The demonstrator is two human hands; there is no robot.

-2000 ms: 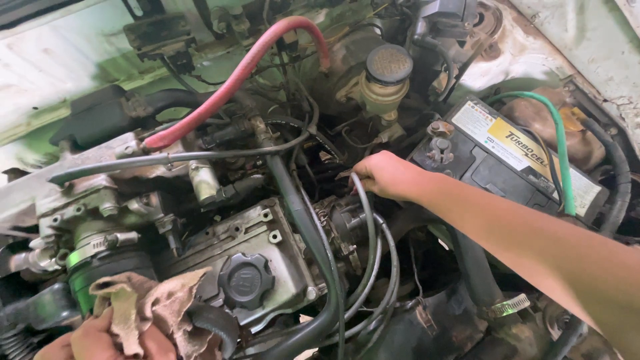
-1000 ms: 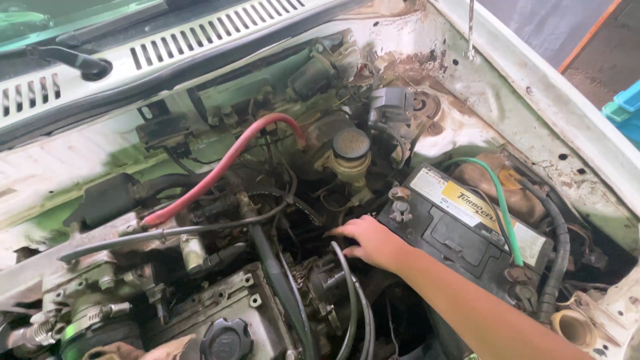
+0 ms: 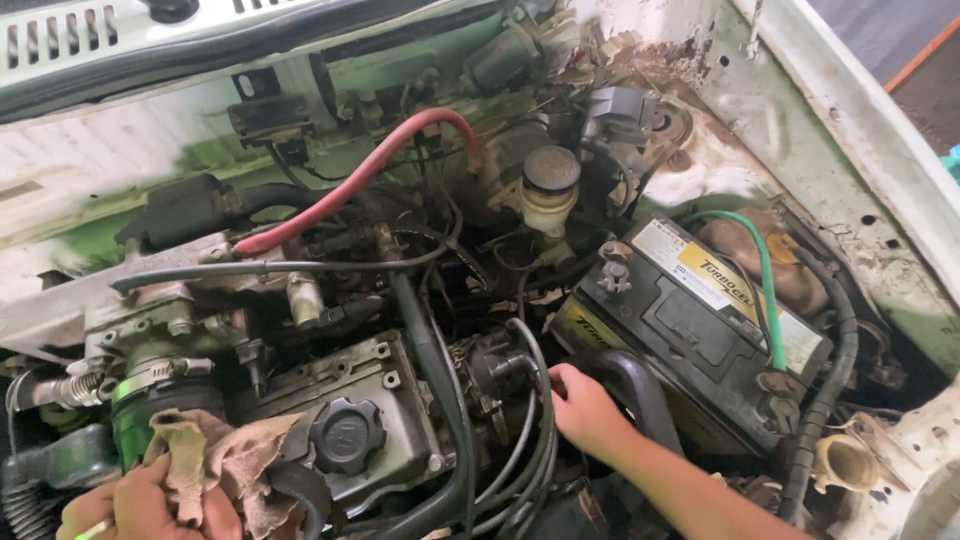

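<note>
At the lower left, my left hand (image 3: 150, 506) grips a crumpled brown rag (image 3: 244, 461) beside the black oil filler cap (image 3: 347, 436) on the metal valve cover (image 3: 352, 375). A pale green tip of something shows at that hand's fingers. My right hand (image 3: 581, 409) reaches in from the lower right, its fingers curled at the grey ignition cables (image 3: 544, 367) next to the distributor (image 3: 495, 367). Its fingertips are partly hidden behind a cable, so its hold cannot be made out. The black car battery (image 3: 690, 322) lies to the right of this hand.
A red hose (image 3: 367, 169) arches over the engine's rear. Behind the distributor stands a fluid reservoir (image 3: 550, 187) with a dark cap. A green cable (image 3: 761, 259) runs to a battery terminal. The white fender edge (image 3: 862, 112) bounds the right side; a thick black hose (image 3: 637, 382) passes behind my right hand.
My right hand has moved from the gap below the reservoir toward the front, down to the cables at the distributor. The view has shifted. The rag stays at the lower left.
</note>
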